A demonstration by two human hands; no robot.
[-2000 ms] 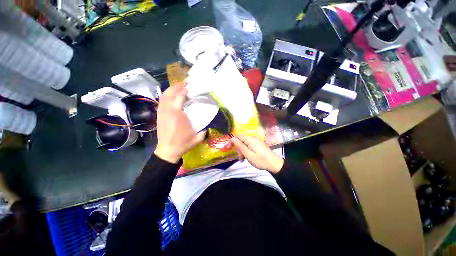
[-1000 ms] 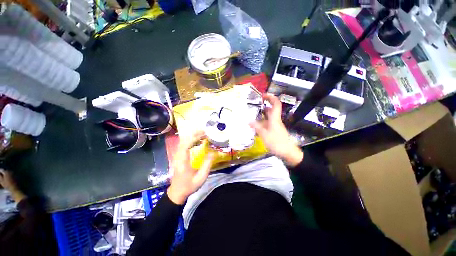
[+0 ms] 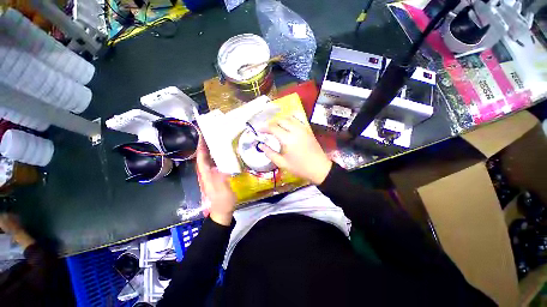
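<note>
A white mounting arm [image 3: 218,133] with a white round housing [image 3: 252,157] lies on the yellow jig [image 3: 295,108]. The housing has a dark centre hole. My left hand [image 3: 217,189], slightly blurred, is at the arm's left end, fingers along its side and the lower corner between thumb and fingers. My right hand [image 3: 298,151] is over the housing's right side, fingertips closed at its centre; what they pinch is too small to tell. Thin red wires [image 3: 275,177] hang below the housing.
Two white units with black interiors [image 3: 178,139] stand left. A paste tin [image 3: 245,58] with a stick and a clear bag [image 3: 288,39] are behind. A black screwdriver [image 3: 384,90] slants over two feeders [image 3: 351,81] at right. A carton [image 3: 468,225] and blue crate [image 3: 90,279] sit below. Another person's hand [image 3: 15,228] shows left.
The unit, first lifted and tilted in my hands, now lies on the jig. In the last second it shifted left; my right hand moved onto the housing and my left hand moved to the arm's end.
</note>
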